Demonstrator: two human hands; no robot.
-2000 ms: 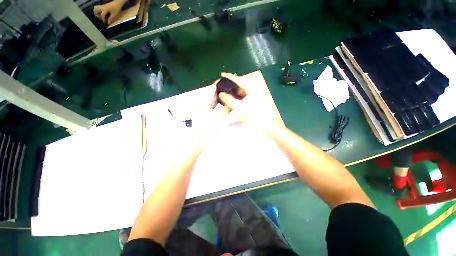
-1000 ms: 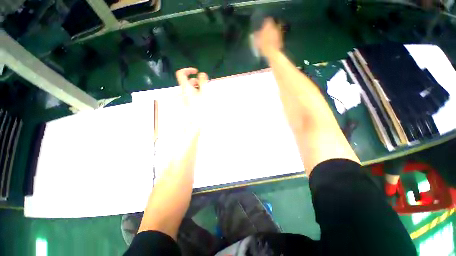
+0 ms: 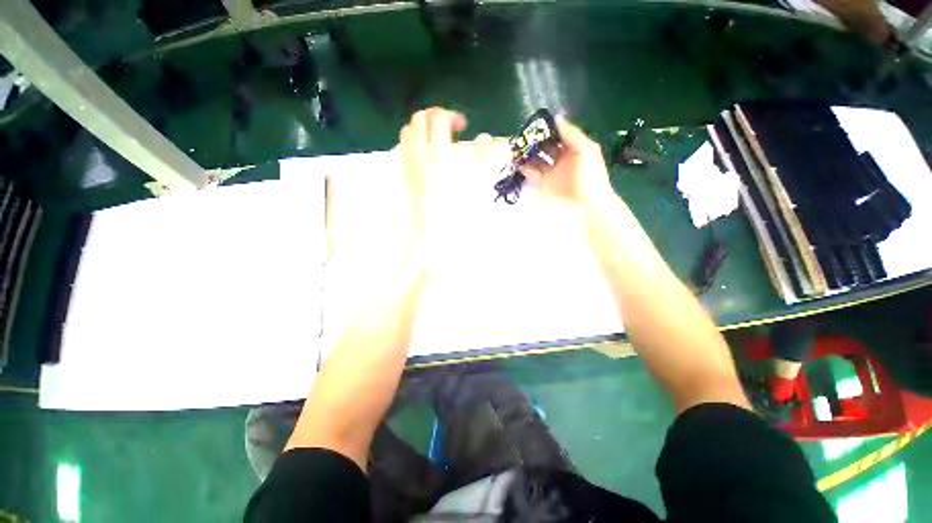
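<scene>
My right hand (image 3: 577,163) holds a black case with a circuit board (image 3: 536,135) showing in it, above the far edge of the white work board (image 3: 491,276). A dark cord bundle (image 3: 509,185) hangs below the case. My left hand (image 3: 431,138) is to the left of it, over the board's far edge, with its fingers bent and apart. I see nothing in it, and it does not touch the case.
A crumpled white cloth (image 3: 707,185) and a black cord bundle (image 3: 709,264) lie right of the board. Stacked boards (image 3: 769,204) with rows of black cases (image 3: 828,194) stand farther right. A metal post (image 3: 112,112) rises at the left. A red stool (image 3: 848,388) is below right.
My right hand reached far over the green bench and is back near the board with the open case and cord. The black piece both hands held earlier is gone from them. My left hand moved slightly right.
</scene>
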